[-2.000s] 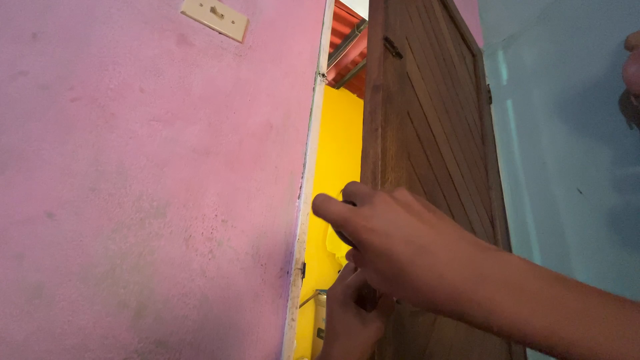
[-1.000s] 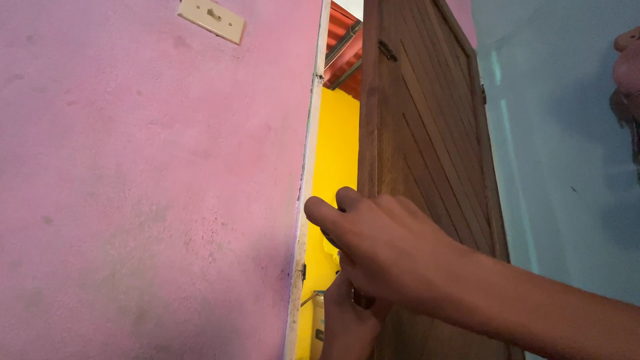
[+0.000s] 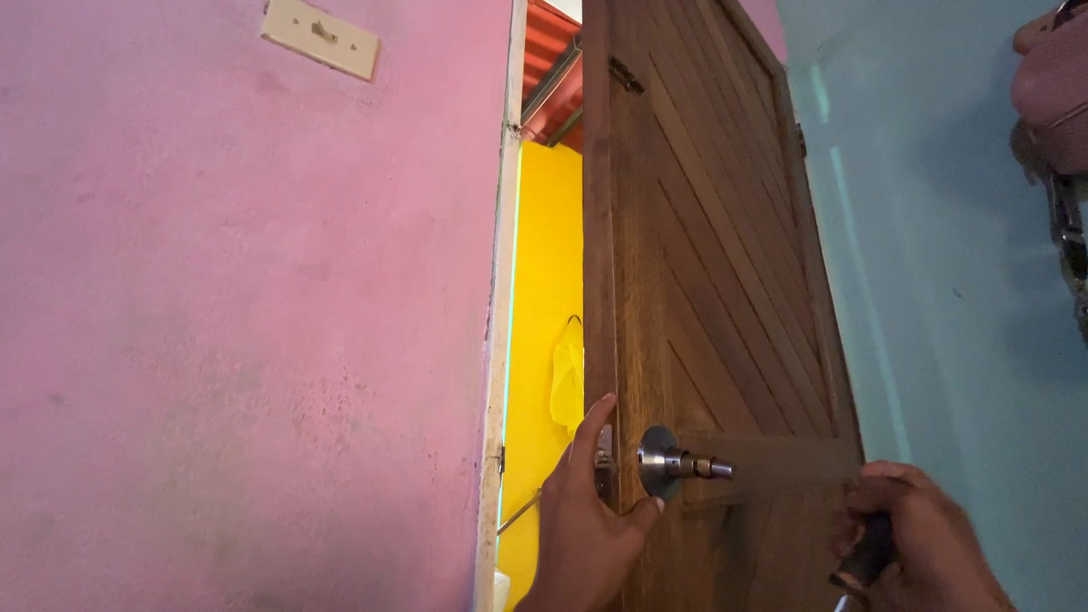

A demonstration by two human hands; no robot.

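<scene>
A brown wooden door stands ajar, with a metal lock rose and a bare spindle jutting from its face. My left hand is spread around the door's edge beside the rose, its thumb at the rose's lower rim and its fingers by the latch plate. At the lower right, my right hand is closed around a dark handle with a metal part below it; which tool it is, I cannot tell.
Left of the gap are a whitish door frame and a pink wall with a light switch. A yellow wall shows through the gap. On the right, a pink bag hangs against the blue wall.
My right hand has moved from in front of the door's edge to the lower right, and the lock rose and spindle now show. My left hand now shows spread at the door's edge.
</scene>
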